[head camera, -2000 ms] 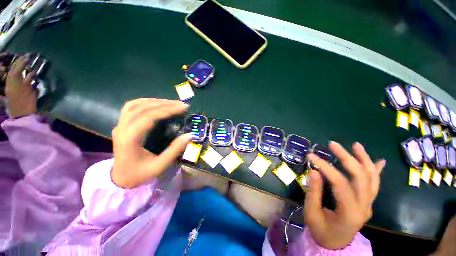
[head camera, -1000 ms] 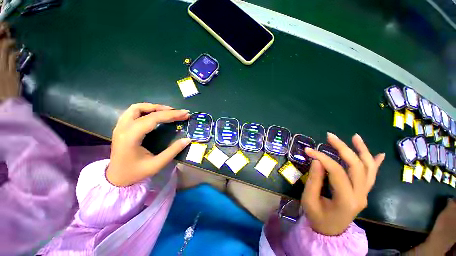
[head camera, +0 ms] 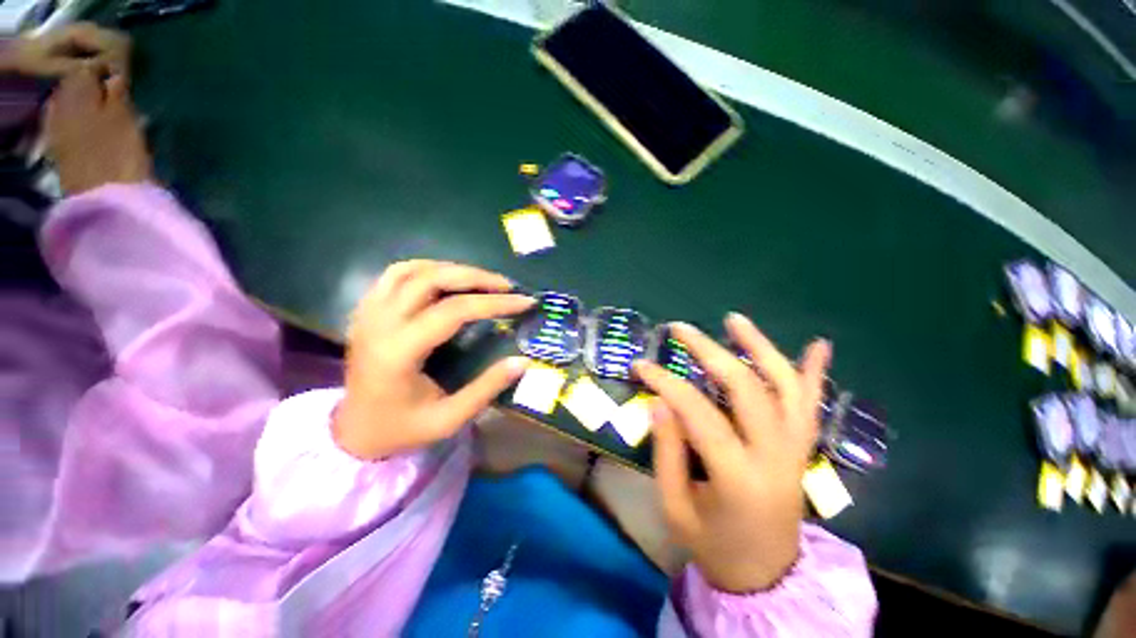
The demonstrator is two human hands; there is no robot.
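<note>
A slanting row of several strapless smartwatch units (head camera: 615, 343) lies on the dark green bench in front of me. The left ones show green and white lines; the rightmost watch (head camera: 857, 433) looks dark. Silver-white battery cells (head camera: 539, 388) with yellow edges lie below the watches. My left hand (head camera: 417, 355) is at the row's left end, thumb and fingers apart, its fingertips at the leftmost watch's edge. My right hand (head camera: 735, 449) is spread over the middle of the row and hides several watches. Its index fingertip is near the third watch. Both hands are slightly blurred.
A smartphone (head camera: 639, 90) in a pale yellow case lies at the back. A single lit watch (head camera: 569, 190) with its battery lies nearer. Two rows of pale-screened watches (head camera: 1056, 426) lie at the far right. A neighbour's pink sleeve (head camera: 162, 312) and hand are at the left.
My right hand has moved left along the row, uncovering the watch at the right end. The whole view has shifted, and the neighbour's arm shows more. My left hand stays at the leftmost watch.
</note>
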